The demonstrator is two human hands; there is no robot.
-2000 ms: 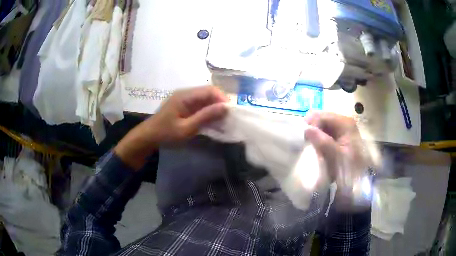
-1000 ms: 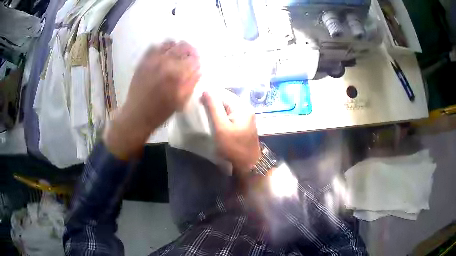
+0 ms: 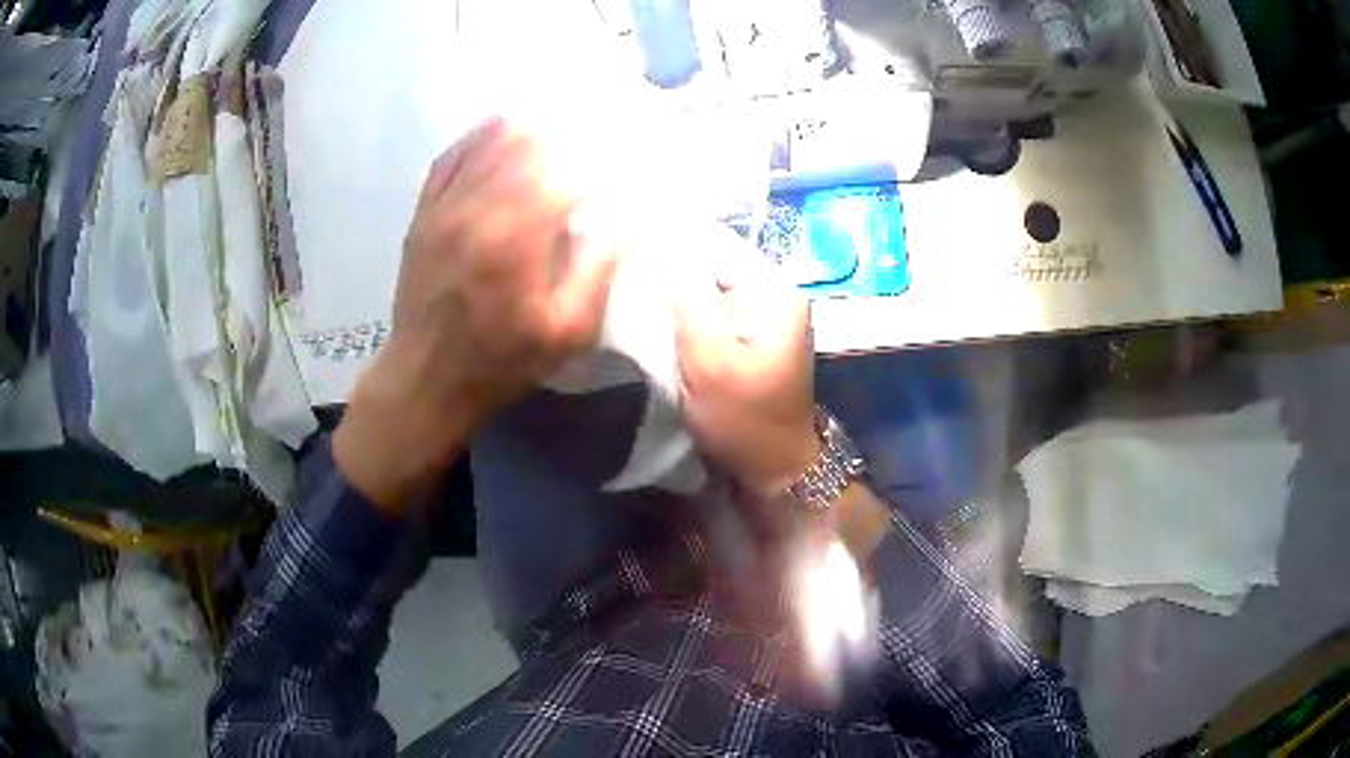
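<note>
A white fabric piece (image 3: 652,447) hangs over the table's front edge below my hands. My left hand (image 3: 496,274) holds it from the left, fingers curled near the needle area. My right hand (image 3: 752,363), with a metal watch on the wrist, is on the fabric just right of it. The sewing machine (image 3: 874,141) stands in front, with a bright blue plate (image 3: 866,245) right of my fingers. Lamp glare hides the needle, the presser foot and the upper part of the fabric.
Bundled white pieces (image 3: 185,296) with a tan tag (image 3: 188,131) hang at the left. A white stack (image 3: 1162,511) lies on the grey cart (image 3: 1170,681) at right. Dark blue snips (image 3: 1202,188) lie right of the machine. A crumpled white heap (image 3: 126,666) is at lower left.
The fabric went from being stretched between both hands to being held at the machine. Since one second ago, my right hand has shifted slightly right and up, and the view has shifted a little.
</note>
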